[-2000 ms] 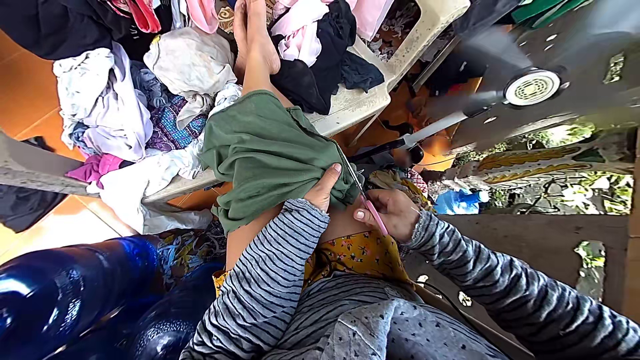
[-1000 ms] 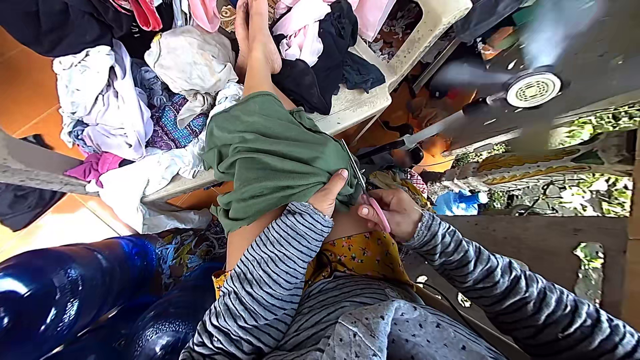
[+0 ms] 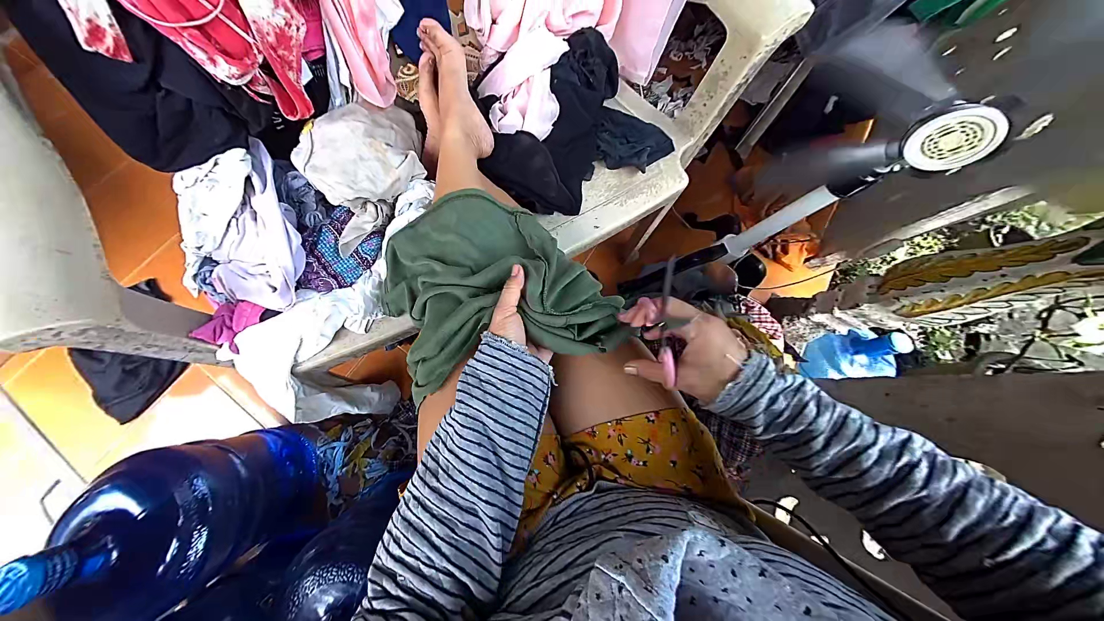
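Observation:
A green cloth garment [image 3: 483,267] lies bunched over my outstretched legs. My left hand [image 3: 511,319] grips its lower part, with the thumb on top and the fingers hidden in or under the folds. At the garment's right edge, my right hand [image 3: 694,349] holds pink-handled scissors [image 3: 668,366]. Their dark blades point away from me, and the handle loops are around my fingers. Whether the blades touch the cloth I cannot tell.
A pale plastic chair [image 3: 612,203] under my feet bears heaped clothes [image 3: 250,233]. Blue water bottles [image 3: 190,509] lie at the lower left. A standing fan [image 3: 956,138] with blurred blades is at the upper right, near a light blue jug [image 3: 849,354].
The scissors have come off the garment's right edge and turned in my right hand, which has moved slightly right. My left hand has shifted its hold on the cloth.

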